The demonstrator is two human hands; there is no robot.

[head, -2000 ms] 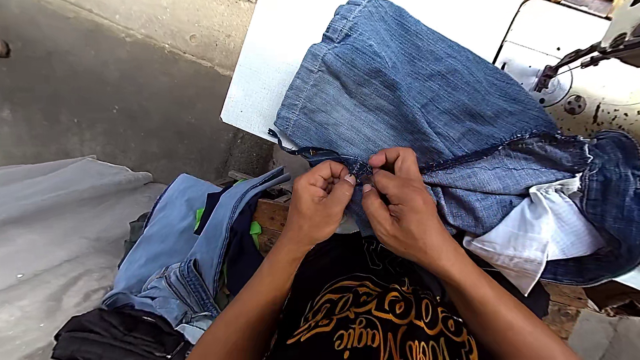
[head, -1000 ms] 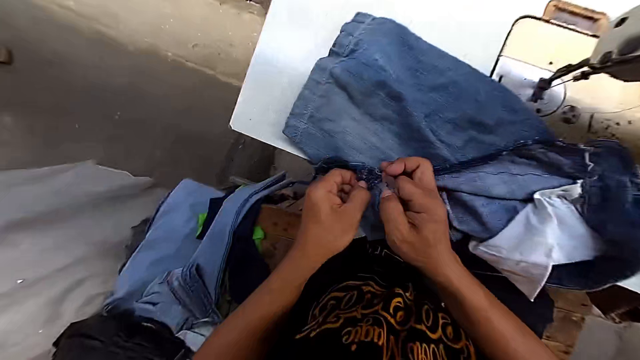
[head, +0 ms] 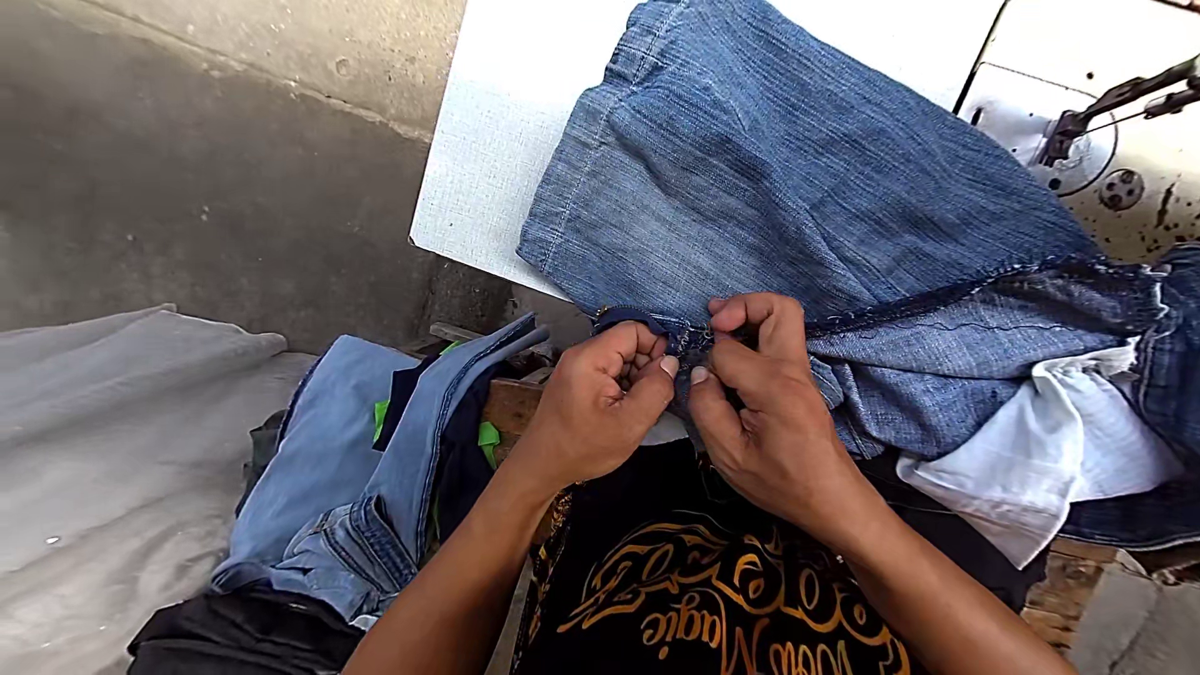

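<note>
Blue denim jeans (head: 741, 178), with inner seams and frayed edges showing, lie across the white table and hang over its near edge. My left hand (head: 609, 398) pinches the dark seam edge between thumb and fingers. Close to its right, my right hand (head: 769, 394) grips the same seam, thumb and fingers bent around the cloth. A short stretch of seam with loose threads shows between the fingertips. To the right, a white pocket lining (head: 1050, 441) hangs out of the jeans. The sewing machine's presser foot (head: 1059, 141) is at the upper right, apart from the cloth.
The white tabletop (head: 487, 159) has its corner at left of the jeans. Light blue denim garments (head: 328, 441) and black cloth (head: 244, 633) are piled at lower left, beside a grey-white sheet (head: 122, 469). A wooden edge (head: 511, 408) shows near my left forearm.
Both hands have stayed at the seam near the table's front edge, while their fingers have shifted. The right hand's fingers are more raised and bent than one second ago.
</note>
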